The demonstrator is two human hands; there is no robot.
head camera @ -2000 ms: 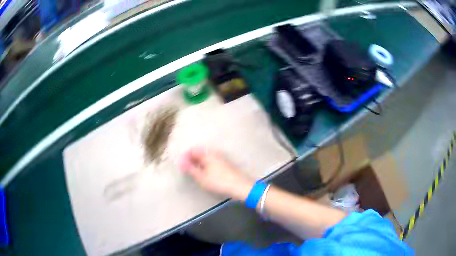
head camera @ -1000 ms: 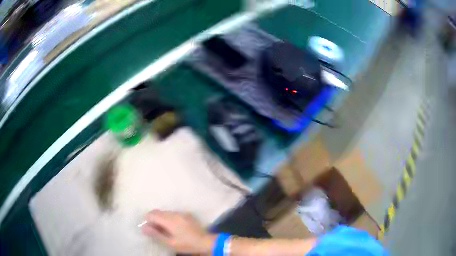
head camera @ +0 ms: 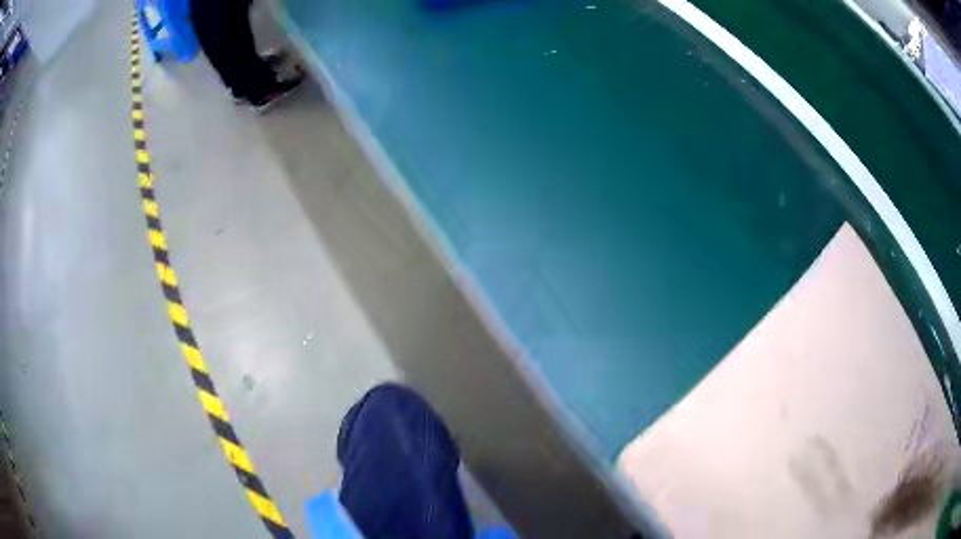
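Observation:
Neither of my hands is in the picture. The beige work board (head camera: pixel 759 421) lies on the green bench at the lower right, cut off by the frame's edge. A brown heap of fine leaded parts (head camera: pixel 913 493) sits on it near the right edge. A fainter, blurred patch of small parts (head camera: pixel 820 471) lies to the left of the heap. A sliver of the green spool (head camera: pixel 952 516) shows at the far right edge.
The green bench top (head camera: pixel 632 211) runs away from the board, with a blue object (head camera: pixel 458 3) at its far end. A dark-clad knee (head camera: pixel 398 453) is at the bottom. Yellow-black tape (head camera: pixel 174 313) marks the floor. A person's legs (head camera: pixel 230 47) stand by a blue stool (head camera: pixel 167 30).
The view has swung left, away from the black devices and open carton. The hand with the blue wrist strap has left the picture. The board now shows at the lower right.

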